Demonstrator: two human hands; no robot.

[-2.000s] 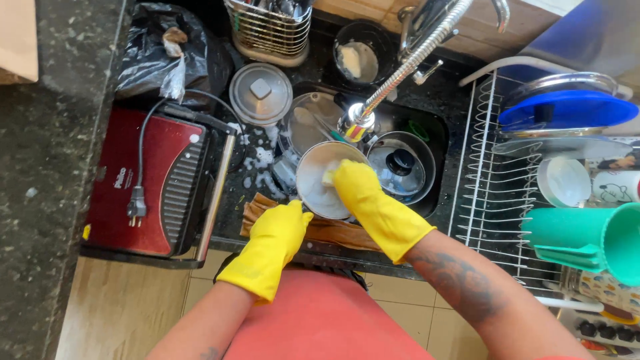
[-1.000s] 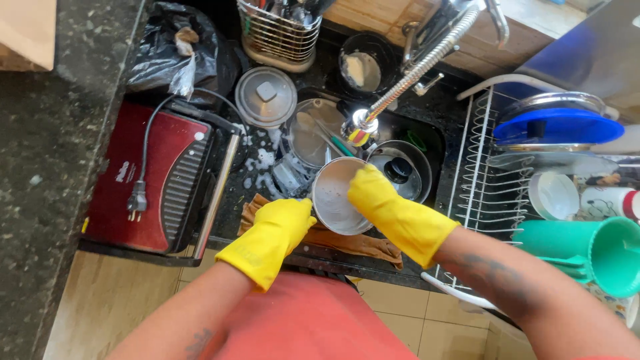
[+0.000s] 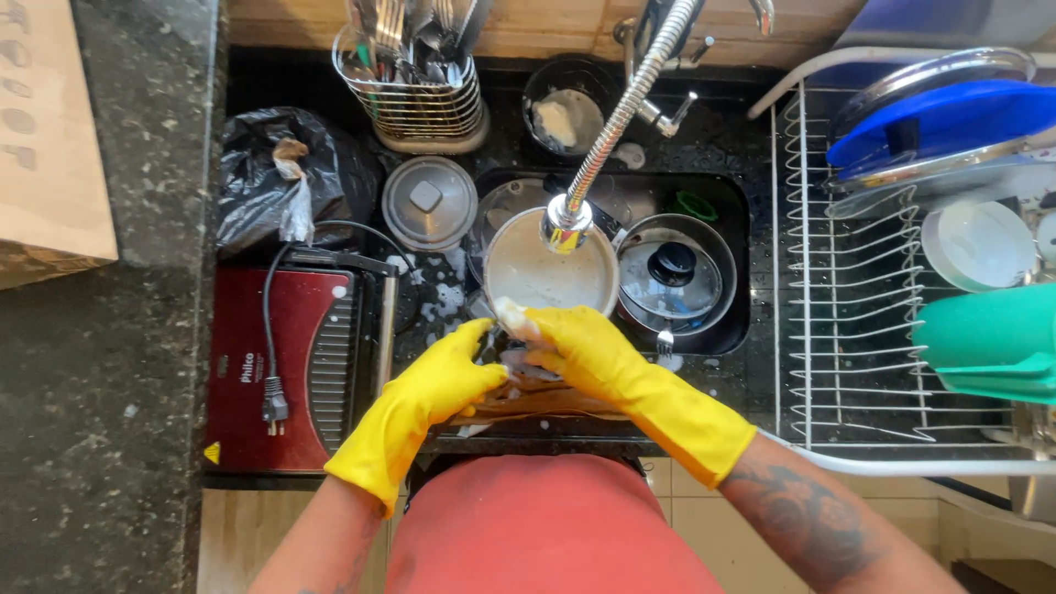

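Both hands wear yellow rubber gloves at the sink's front edge. My right hand (image 3: 577, 346) grips what looks like a foamy sponge (image 3: 516, 318). My left hand (image 3: 437, 375) is curved beside it, fingers apart; a dark, shiny item shows between the hands, too unclear to name, and whether the left hand touches it cannot be told. Just beyond them a round, light-coloured pot (image 3: 551, 268) lies in the black sink (image 3: 734, 239), under the faucet head (image 3: 567, 224). To its right, a metal pot (image 3: 726, 280) holds a glass lid with a black knob (image 3: 671, 264) and a fork (image 3: 665, 340).
Left of the sink are a metal lid (image 3: 430, 203), a red electric grill (image 3: 272, 371), a black plastic bag (image 3: 330, 190) and a cutlery basket (image 3: 429, 107). A black bowl (image 3: 569, 78) stands behind. On the right, a white wire dish rack (image 3: 804, 247) holds dishes and a green plastic pitcher (image 3: 990, 342).
The light-coloured pot, between my hands in the earlier frames, now lies in the sink beyond them. My right hand has drawn back from its inside toward the sink's front edge.
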